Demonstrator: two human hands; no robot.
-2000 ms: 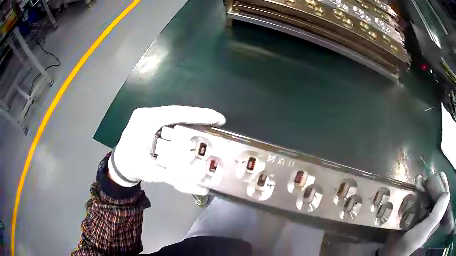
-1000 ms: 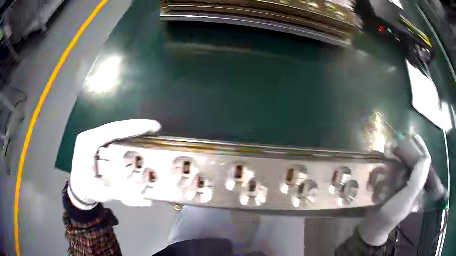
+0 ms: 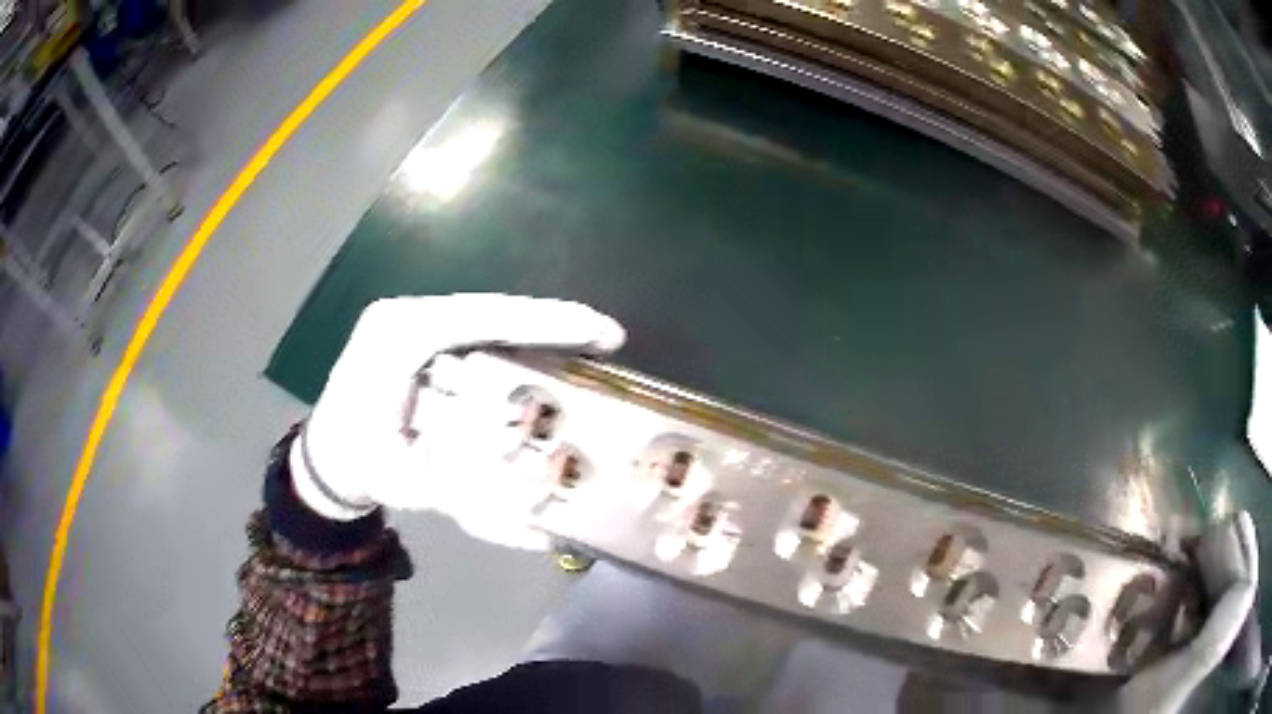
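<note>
A long silver metal housing (image 3: 753,488) is held over the near edge of the green mat, its bright face with paired round recesses turned up to me. Several recesses show small reddish-brown centres. My left hand (image 3: 405,405), in a white knitted glove, grips the housing's left end, thumb along the far edge. My right hand (image 3: 1211,614), also gloved, holds the right end near the picture's edge and is partly cut off and blurred. A faint pale thin line and green spot show by the right hand; I cannot tell what they belong to.
Stacked silver and gold-brown housings (image 3: 921,126) lie at the far side of the green mat (image 3: 781,265). A white sheet (image 3: 1261,398) is cut off at the right edge. Left are grey floor, a yellow line and a metal-legged frame (image 3: 119,105). A dim red light shows at far right.
The view swung one way and back, so the housing looked level a second ago and now slopes down to the right. Both hands still hold its ends.
</note>
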